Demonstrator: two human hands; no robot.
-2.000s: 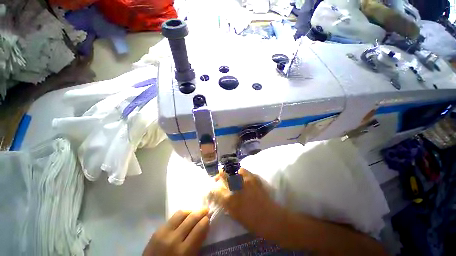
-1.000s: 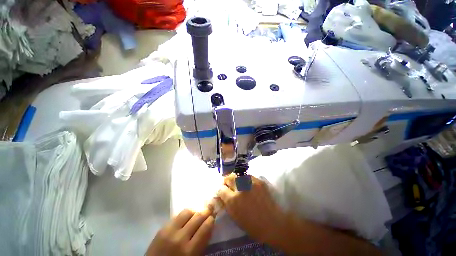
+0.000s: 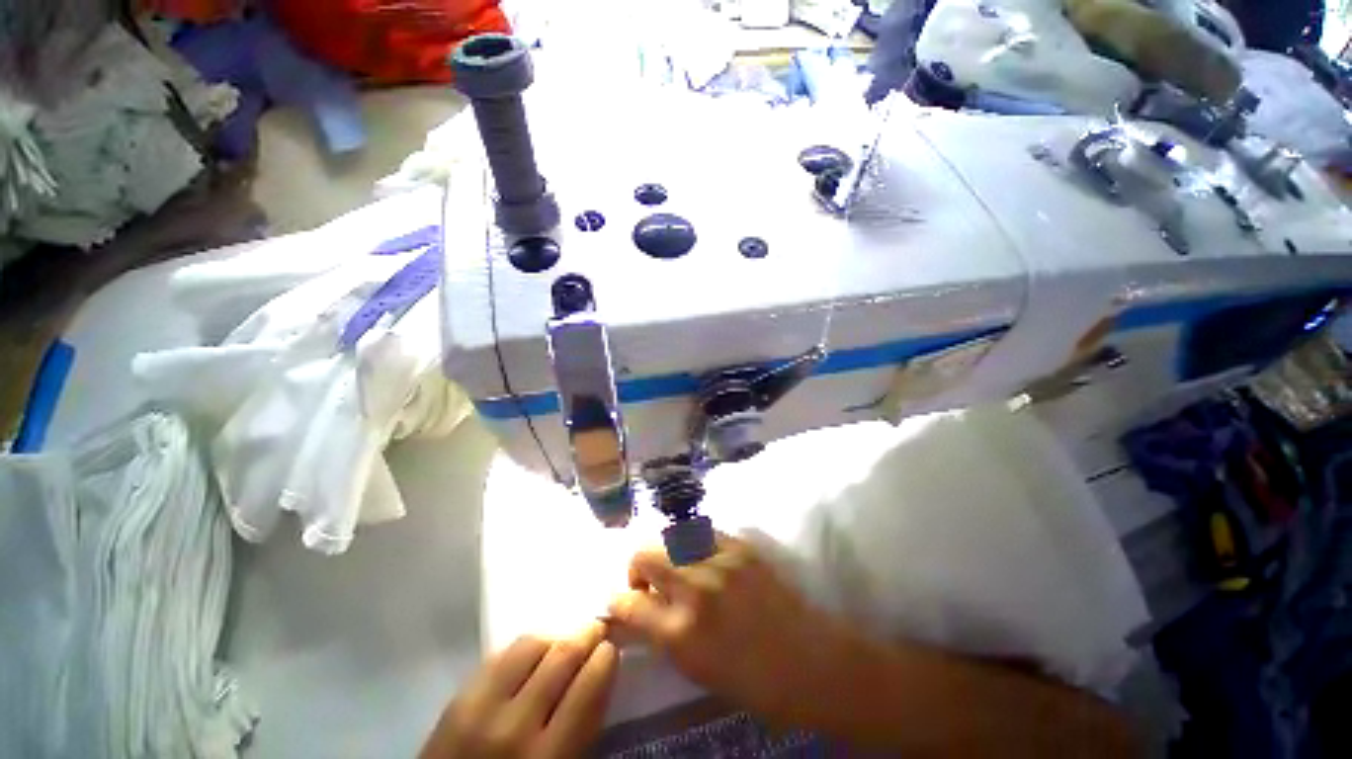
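White fabric [image 3: 964, 541] lies under the sewing machine [image 3: 741, 282] head and spreads to the right below its arm. My right hand [image 3: 727, 608] is at the fabric just below the dark knob-like part [image 3: 688, 537], thumb and index finger pinching its edge. My left hand [image 3: 534, 690] is at the lower centre, cut off by the bottom edge, its fingertips on the fabric and close to my right fingertips. The needle and presser foot are hidden by glare and machine parts.
A folded white stack [image 3: 119, 593] lies at the left. Loose white pieces [image 3: 319, 430] with a purple strip [image 3: 393, 289] lie beside the machine head. A red-orange bag [image 3: 371, 33] is at upper left. A yellow-handled tool [image 3: 1225, 549] is at far right.
The view swings right, then back left. My right thumb and index finger shift slightly at the fabric below the dark part. Both hands stay on the fabric.
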